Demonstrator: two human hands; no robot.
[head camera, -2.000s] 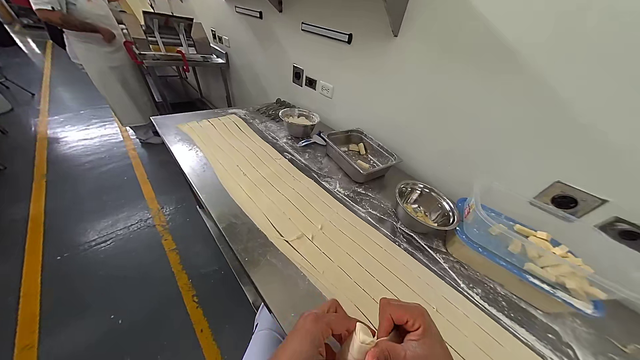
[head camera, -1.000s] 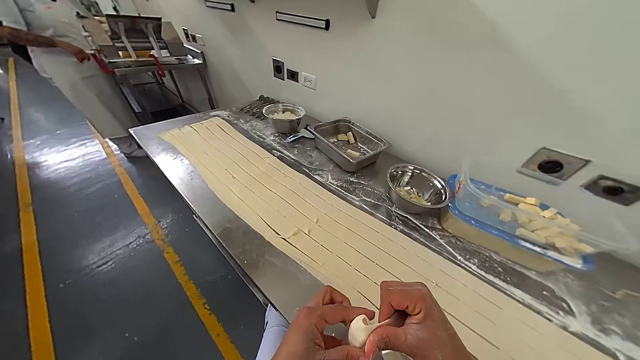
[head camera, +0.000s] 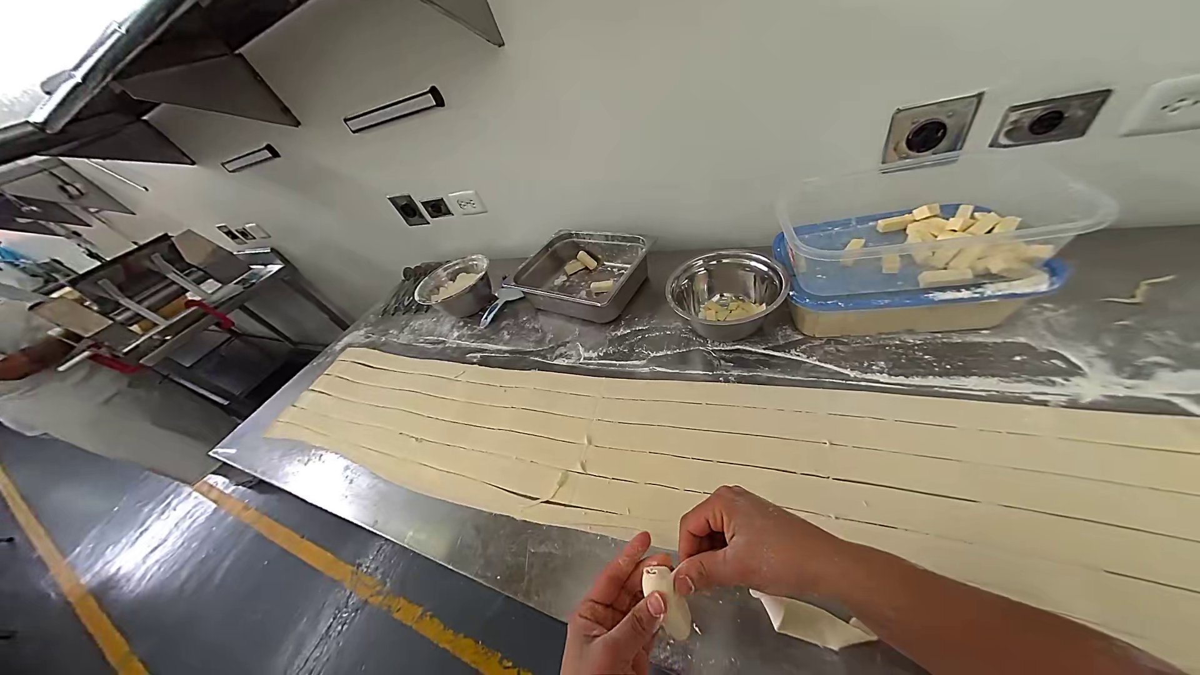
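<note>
My left hand (head camera: 623, 609) holds a small wrapped piece of dough (head camera: 667, 605) between thumb and fingers, over the near edge of the steel table. The thumb and forefinger of my right hand (head camera: 736, 544) pinch the side of that same piece. Under my right forearm lies a loose offcut of dough (head camera: 808, 622). Beyond both hands a long dough sheet (head camera: 525, 417), cut lengthwise into several strips, spreads along the table.
Along the wall stand a bowl of white stuff (head camera: 459, 283), a steel pan (head camera: 623, 298) with pale sticks, a steel bowl (head camera: 727, 291) with pale pieces, and a clear plastic container (head camera: 947, 225) of pale sticks on a blue-lidded tub (head camera: 891, 317). A person (head camera: 84, 403) is at far left.
The view has swung far to the right. My hands have drawn somewhat apart, and the wrapped dough now shows more plainly in my left fingers.
</note>
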